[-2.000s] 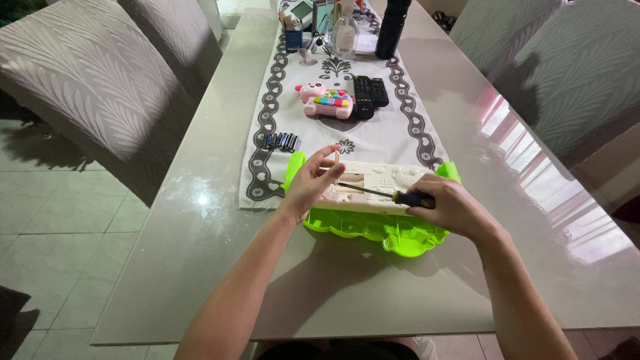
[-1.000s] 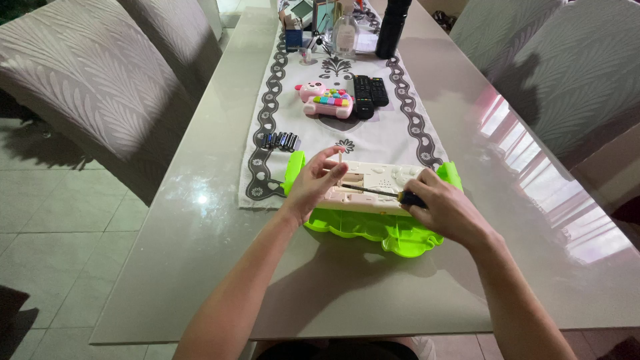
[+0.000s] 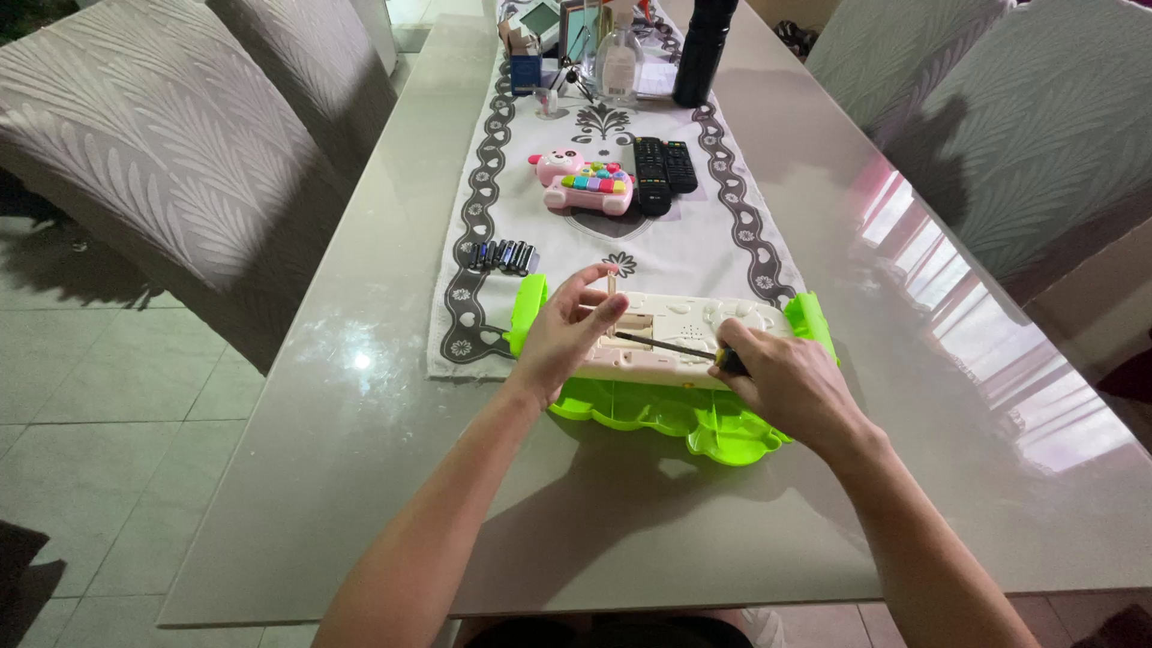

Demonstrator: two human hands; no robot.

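A white and bright green plastic toy point(image 3: 688, 315) lies underside up at the table's near part, with a recessed battery compartment point(image 3: 637, 329) uncovered. My left hand point(image 3: 571, 333) is at the compartment's left side and holds a small cream plastic piece, seemingly the battery cover point(image 3: 612, 283), upright between thumb and fingers. My right hand point(image 3: 778, 378) grips the dark and yellow handle of a screwdriver point(image 3: 670, 346). Its shaft points left and its tip is at the compartment. Whether the tip touches the plastic cannot be told. Several batteries point(image 3: 502, 256) lie in a row beyond the toy's left end.
A patterned table runner point(image 3: 558, 247) lies under a pink toy with colored keys point(image 3: 589, 184) and two black remote controls point(image 3: 661, 171). Farther back stand a clear bottle point(image 3: 619, 67), a black bottle point(image 3: 702, 54) and a small blue box point(image 3: 526, 74). Upholstered chairs point(image 3: 171, 144) flank the table.
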